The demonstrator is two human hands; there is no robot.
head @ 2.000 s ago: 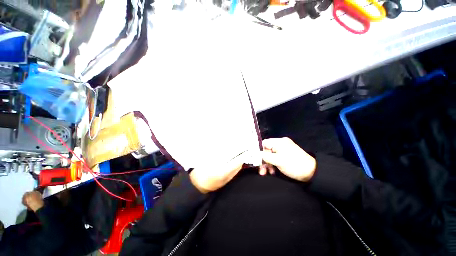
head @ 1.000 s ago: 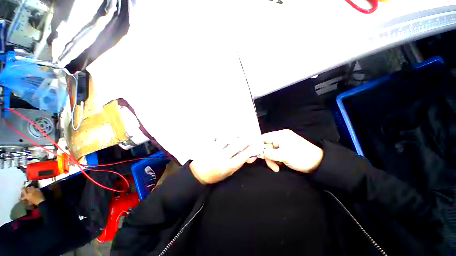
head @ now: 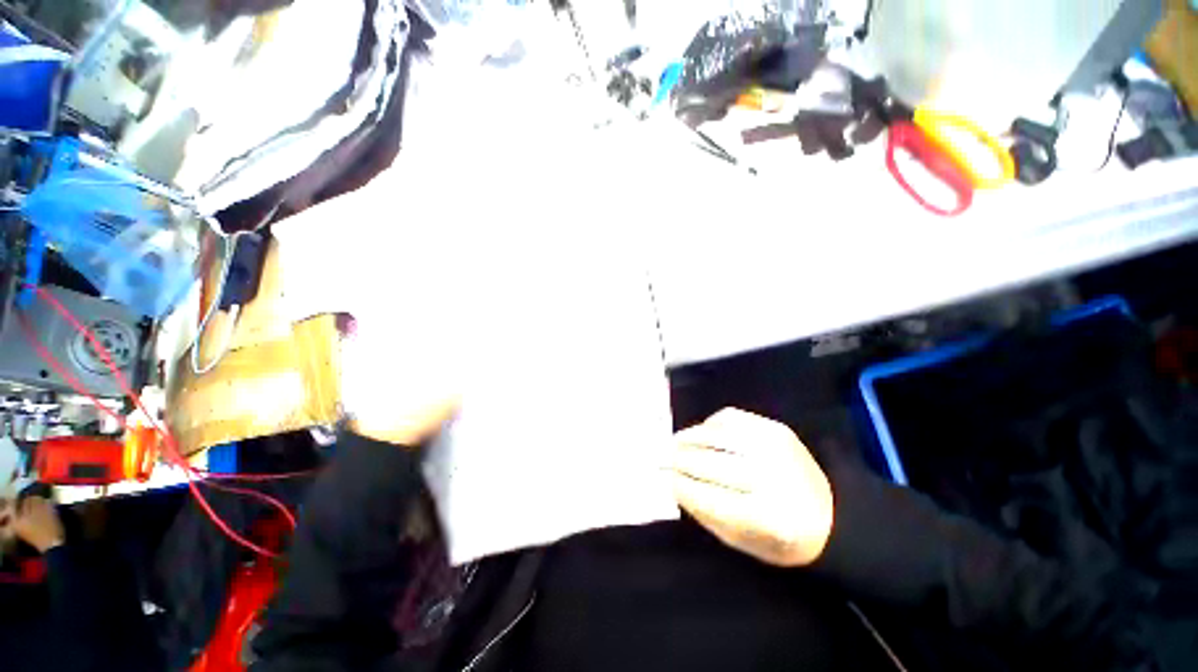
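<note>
The quilted panel lies white side up, overexposed, from the table down over the front edge towards my lap. My right hand grips its right edge near the lower corner, fingertips partly hidden. My left hand is at the panel's left edge, overexposed; its fingers are hard to make out and its hold cannot be told. Some dark maroon fabric shows below my left forearm.
Scissors with red and yellow loops lie at the back right beside dark scraps. A stack of panels stands at the left by taped cardboard. A blue-rimmed bin is below right. Another person's hand shows far left.
My hands have moved apart, the left one outward to the left. The panel's lower end now hangs flat between them. The view has shifted, showing more of the table's back.
</note>
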